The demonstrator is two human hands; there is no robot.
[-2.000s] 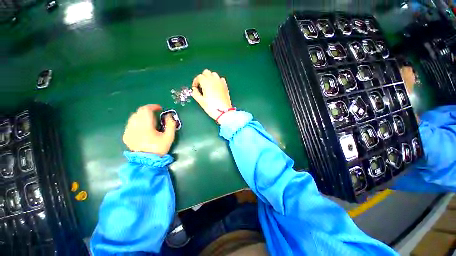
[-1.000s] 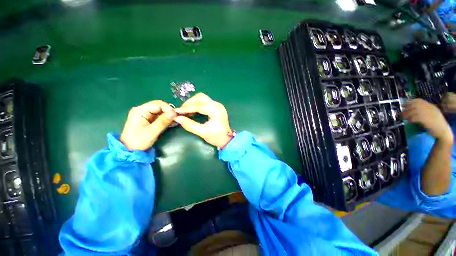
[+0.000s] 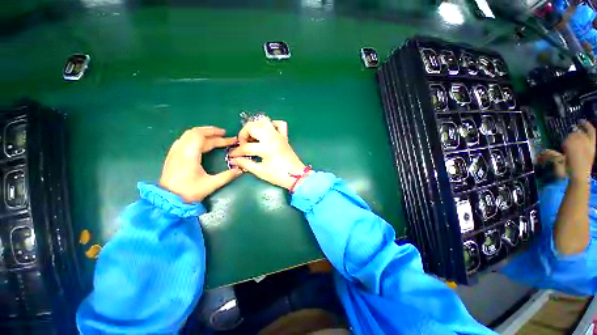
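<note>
A watch housing lies low over the green mat, mostly hidden between my two hands. My left hand holds it from the left, with thumb and index finger at its near and far edges. My right hand is over its right side, fingertips bent down onto it; whether they pinch a metal piece is hidden. The pile of small metal pieces shows just beyond my right fingers, partly covered by them.
Three housings lie farther back on the mat, one of them at the left. Stacked blister trays with housings stand at the right and left. Yellow-orange bits lie by the left stack. Another person's hands are at far right.
From apart two seconds ago, my hands came together at the housing. Since one second ago, my left fingers have spread around it and my right hand has come over it. The view has shifted slightly.
</note>
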